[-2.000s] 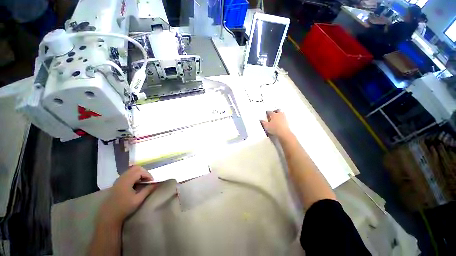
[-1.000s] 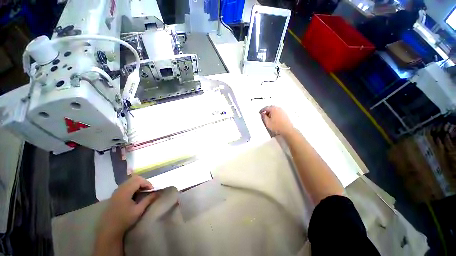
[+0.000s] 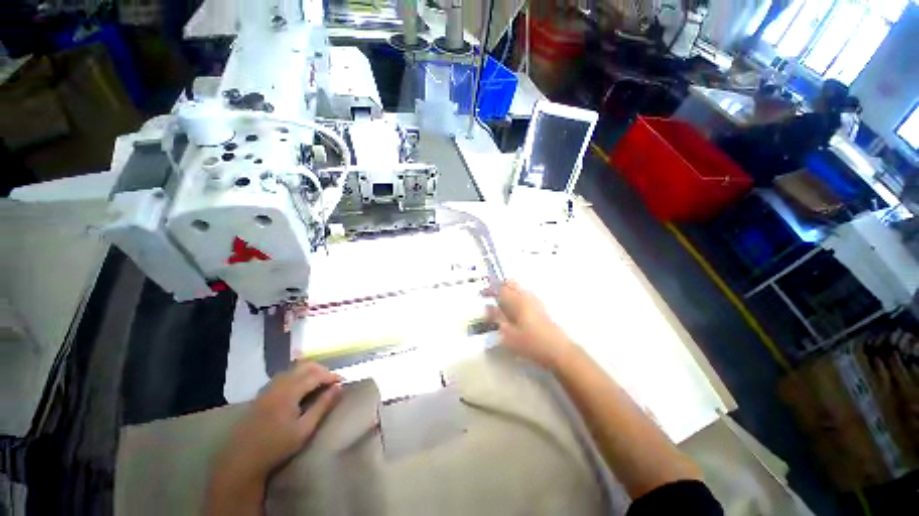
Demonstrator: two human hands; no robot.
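Observation:
A large beige garment panel (image 3: 524, 433) covers the near edge of the white table, with a small grey-beige rectangle (image 3: 423, 418) on it. My left hand (image 3: 292, 408) pinches the panel's upper edge at the left. My right hand (image 3: 524, 325) is on the right border of the white placement template (image 3: 393, 277), beyond the panel's edge; glare hides whether its fingers hold anything. The template has a red striped line and a yellow line. The white machine head (image 3: 242, 227) stands at the template's left.
The metal clamp block (image 3: 388, 188) stands behind the template. The control panel (image 3: 551, 151) stands upright at back right. A red bin (image 3: 680, 169) is on the floor at right, a blue bin (image 3: 494, 89) behind. Layered dark pieces (image 3: 86, 373) lie at left.
My right hand has moved left from the bare white table onto the template's right border. My left hand still pinches the panel edge. The view has tilted up, showing more behind the machine.

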